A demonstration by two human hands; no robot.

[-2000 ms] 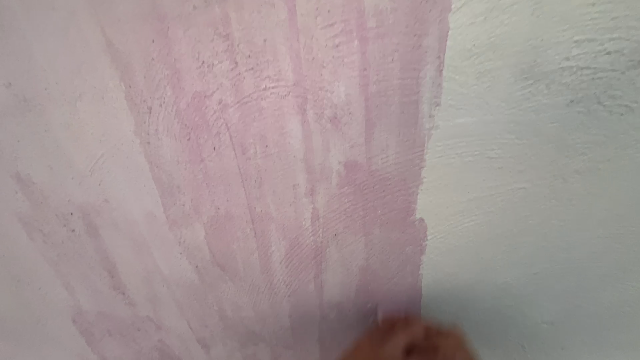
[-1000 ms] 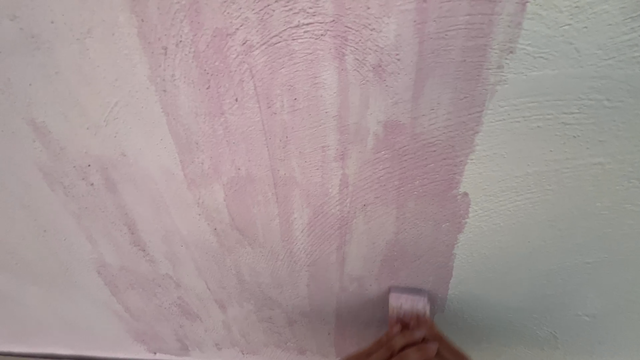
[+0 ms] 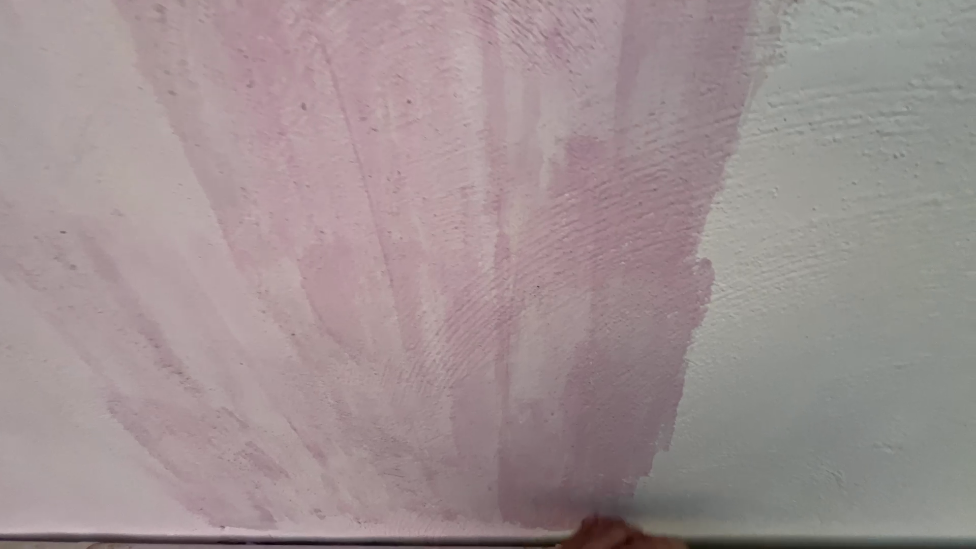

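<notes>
Pink paint (image 3: 625, 335) in streaky strokes covers the middle of a textured plaster wall (image 3: 823, 343), which is pale and greenish to the right of the pink's ragged edge. At the bottom edge of the view, a hand (image 3: 618, 534) shows only in small part, close to the lower end of the pink strokes. Which hand it is, and what its fingers hold, cannot be told; no brush shows in this frame. No second hand can be made out.
A thin dark line and a narrow ledge or trim (image 3: 305, 543) run along the foot of the wall at the bottom of the view. Paler pink and whitish wall lies at the left.
One second ago the hand showed a flat paintbrush against the wall; now the brush is out of sight and the hand is lower in view. The wall's bottom edge shows more fully.
</notes>
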